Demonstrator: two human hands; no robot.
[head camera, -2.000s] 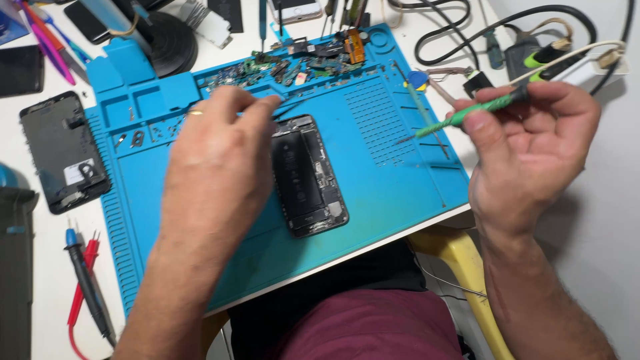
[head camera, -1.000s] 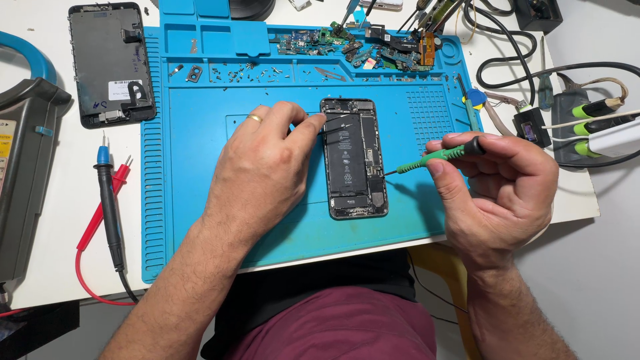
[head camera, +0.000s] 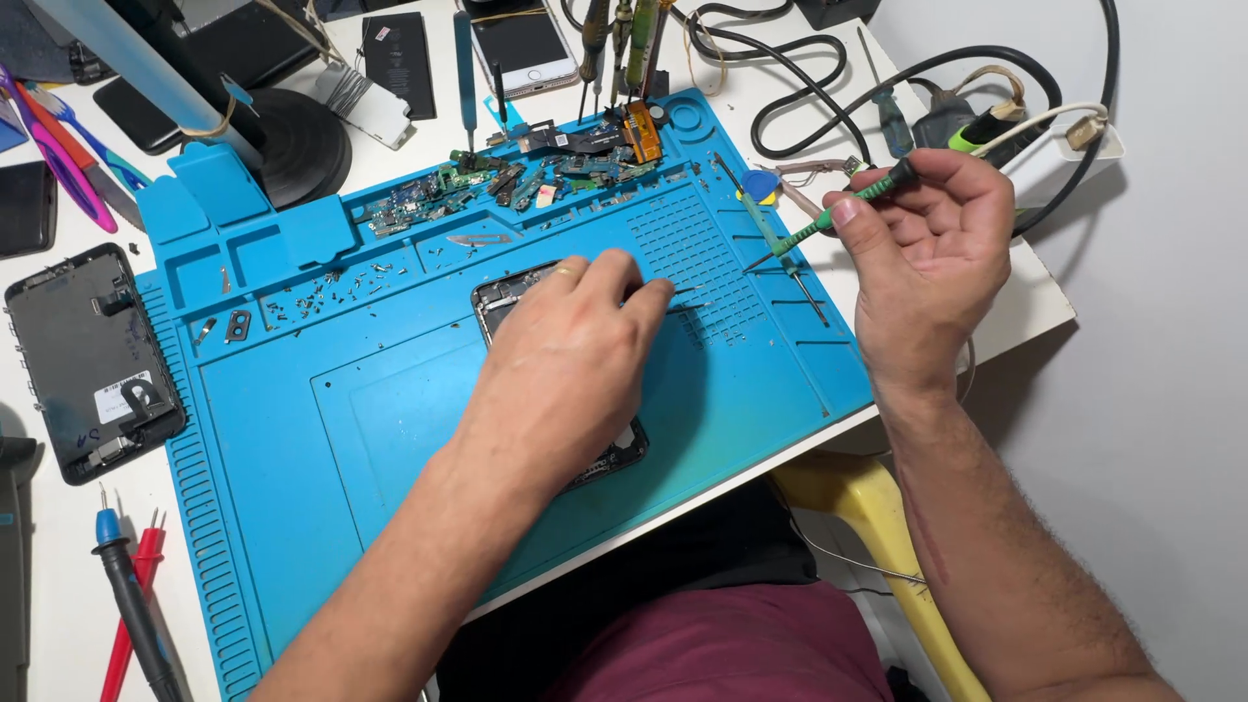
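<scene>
My left hand (head camera: 575, 361) is over the opened smartphone body (head camera: 502, 297), hiding most of it; only its upper left corner and lower end show. Two thin dark tips of what look like tweezers (head camera: 690, 290) stick out to the right from between its thumb and fingers, above the perforated part of the blue silicone repair mat (head camera: 263, 507). Off to the right, my right hand (head camera: 921, 253) is raised and holds a green and black precision screwdriver (head camera: 819, 226), its tip pointing down and left, apart from the phone.
A detached phone screen assembly (head camera: 88, 361) lies at the left, above multimeter probes (head camera: 127, 585). Small screws (head camera: 331, 288) and circuit boards (head camera: 419, 200) fill mat trays. Upright screwdrivers (head camera: 465, 88), a phone (head camera: 522, 49) and black cables (head camera: 829, 58) are behind; another green-handled tool (head camera: 770, 234) rests on the mat.
The left hand has moved from the phone's upper left edge to across its middle, with thin tips now showing at the right. The right hand has moved away from the phone, still holding the screwdriver. The view has shifted.
</scene>
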